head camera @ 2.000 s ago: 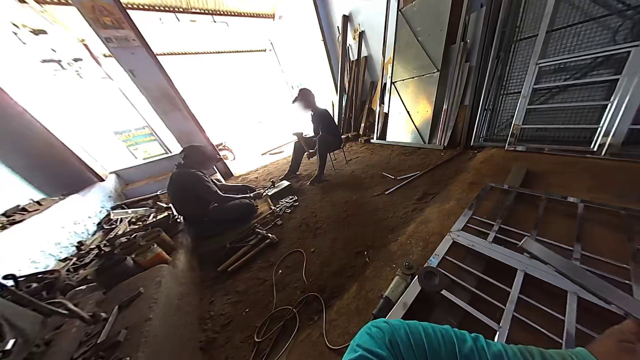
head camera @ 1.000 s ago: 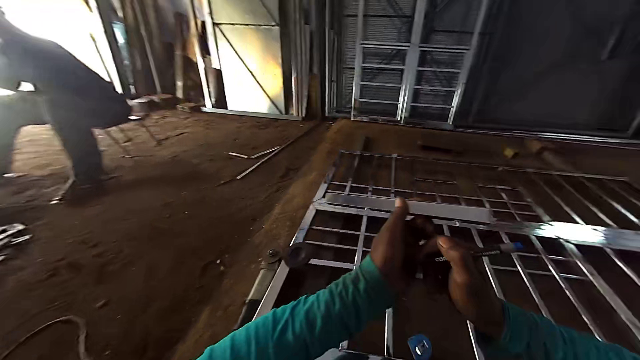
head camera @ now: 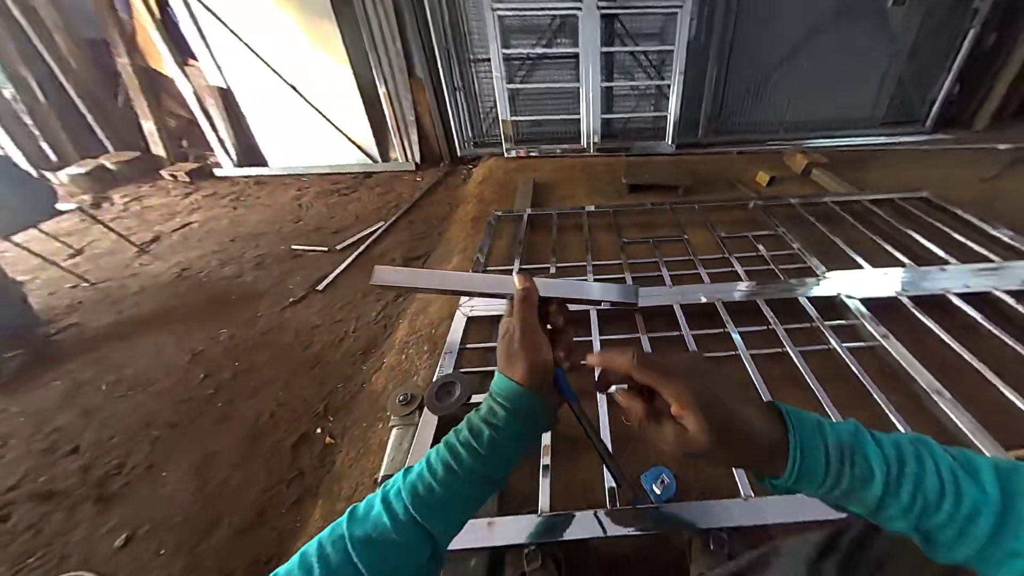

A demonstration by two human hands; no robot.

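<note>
My left hand (head camera: 528, 344) is closed around a short length of metal bar (head camera: 448, 282), its thumb up against the bar above the welded metal frame (head camera: 496, 530). A slim dark rod with a blue end (head camera: 566, 388) slants down from beneath that hand; whether the hand grips it is unclear. To the right, my right hand (head camera: 688, 412) is blurred, with fingers partly curled near a small pale thing, and its hold cannot be made out. Below it lies a blue tape measure (head camera: 658, 484). An angle grinder (head camera: 400, 424) rests at the frame's left side, next to a round disc (head camera: 446, 394).
Thin metal strips (head camera: 360, 234) and a long bar lie on the dirt floor to the left. Wood blocks (head camera: 765, 178) sit beyond the frame. A barred metal gate (head camera: 590, 80) and a bright sheet panel (head camera: 280, 80) stand at the back. A dark shape with thin legs is at far left.
The view has swung right from the two seated people. The metal bar, over the frame one second ago, is now raised in my left hand. My right hand has moved apart from the left.
</note>
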